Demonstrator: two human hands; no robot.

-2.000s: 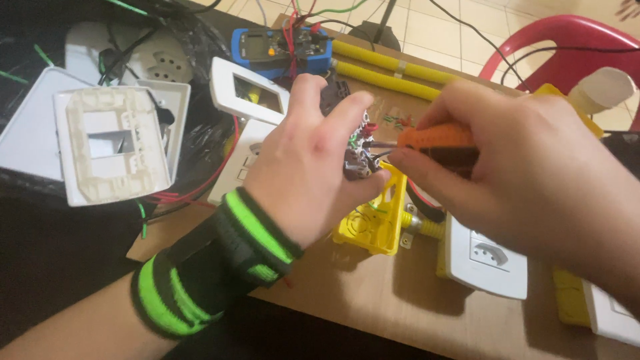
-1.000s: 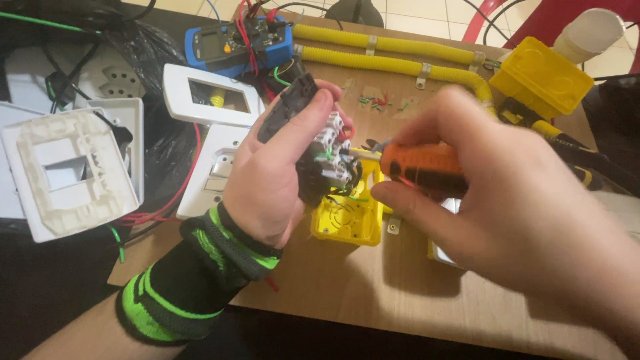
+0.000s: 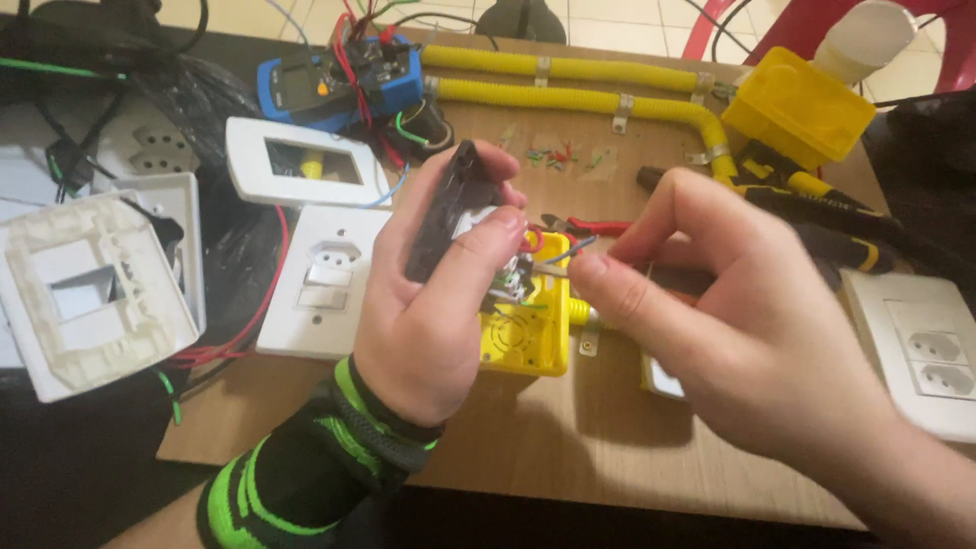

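Observation:
My left hand [image 3: 442, 305], with a black and green wristband, grips a black electrical module frame [image 3: 450, 213] with white parts and wires at its lower end. My right hand [image 3: 709, 320] holds a screwdriver [image 3: 550, 269], its metal shaft pointing left at the module's terminals; most of the orange handle is hidden by the fingers. A blue wire [image 3: 570, 250] sticks out between the hands. Just below and behind the module is an open yellow electrical box [image 3: 526, 343], fixed to a wooden board, with a red wire loop near its top.
A blue multimeter [image 3: 343, 88], white frame [image 3: 305, 198] and white socket-and-switch plate [image 3: 313, 335] lie left. Yellow corrugated conduits [image 3: 549, 97] cross the back. Red-handled pliers [image 3: 598, 226], black-and-yellow tools [image 3: 816, 206], a yellow box [image 3: 797, 107] and a double socket [image 3: 915, 335] are on the right.
The orange screwdriver handle, plain in my right fist one second ago, is now mostly behind my fingers. The blue wire between the hands now shows. My left hand still holds the module.

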